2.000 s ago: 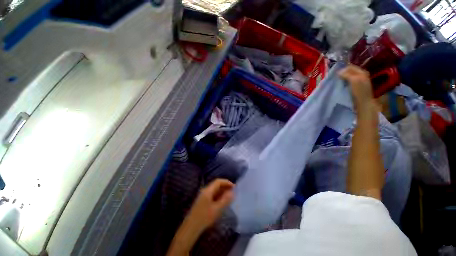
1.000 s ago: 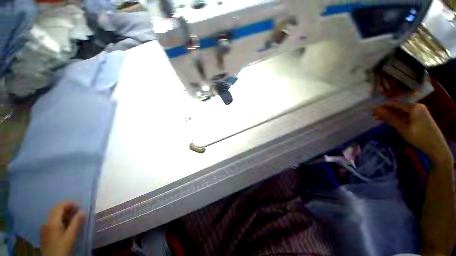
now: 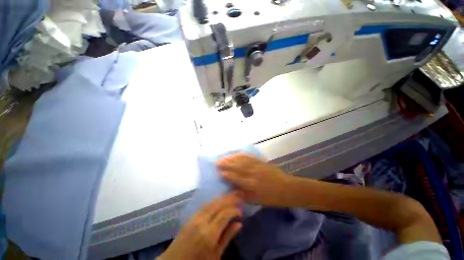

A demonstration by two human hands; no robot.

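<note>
A light blue garment panel (image 3: 208, 175) lies over the table's front edge, its far end on the white bed and the rest hanging towards my lap. My right hand (image 3: 249, 177) lies on its far part, fingers pointing left. My left hand (image 3: 211, 228) is on its near part, fingertips close to my right hand; its hold is blurred. The white sewing machine (image 3: 274, 56) stands just beyond. Its needle area (image 3: 224, 104), with a dark round part (image 3: 246, 108) beside it, is not touching the cloth.
A stack of light blue panels (image 3: 61, 152) lies at the table's left. White frilled cloth (image 3: 56, 45) is heaped behind it. A dark box (image 3: 419, 91) sits at the table's right end. A blue basket (image 3: 432, 175) with cloth stands at the right below the grey ruler edge (image 3: 152, 218).
Both hands have come together at the front edge, the right from the table's right end, the left from the panel stack. A blue panel now lies under them.
</note>
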